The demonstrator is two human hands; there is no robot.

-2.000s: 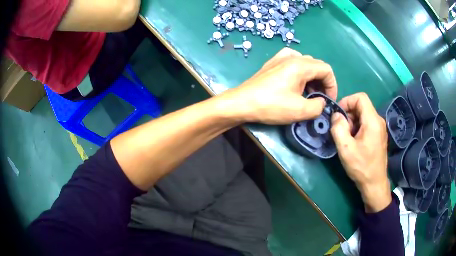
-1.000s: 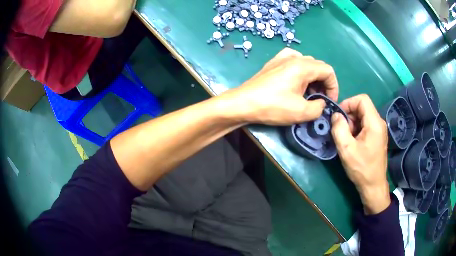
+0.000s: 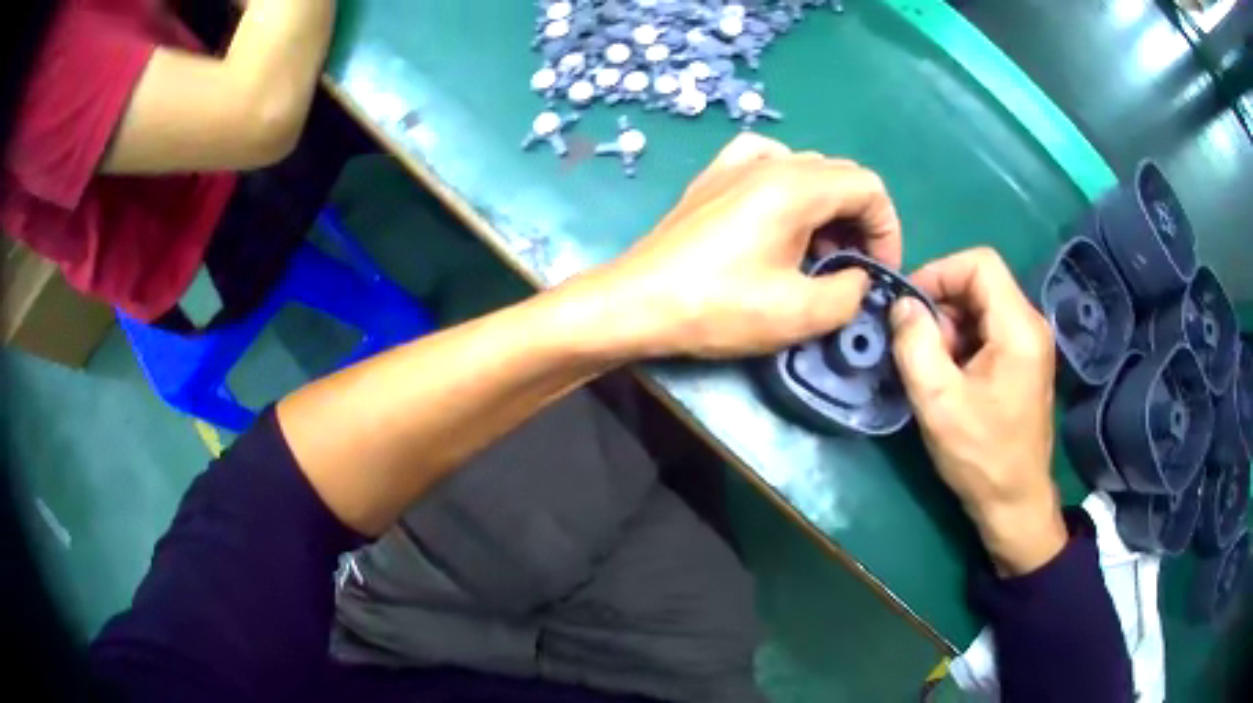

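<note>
A dark grey plastic housing (image 3: 829, 385) stands near the bench's front edge, its open side facing me, with a round hub and centre hole inside. My left hand (image 3: 770, 254) grips its far left rim, thumb inside the cup. My right hand (image 3: 978, 392) grips its right rim, thumb and fingertips inside near the upper part. A small dark part shows between my two thumbs; my fingers hide most of it. A pile of grey inserts with white discs (image 3: 646, 55) lies at mid-bench, with two loose inserts nearer me.
Several waiting housings (image 3: 1154, 412) cluster right of my right hand, beside a white cloth (image 3: 1134, 604). A raised light green strip (image 3: 1024, 96) curves along the bench's far side. At left are a person's arm and red sleeve (image 3: 83, 151) and a blue stool (image 3: 206, 364).
The view has shifted slightly, so the pile and housings sit further left. The neighbouring person's arm has moved. My hands keep nearly the same hold on the housing.
</note>
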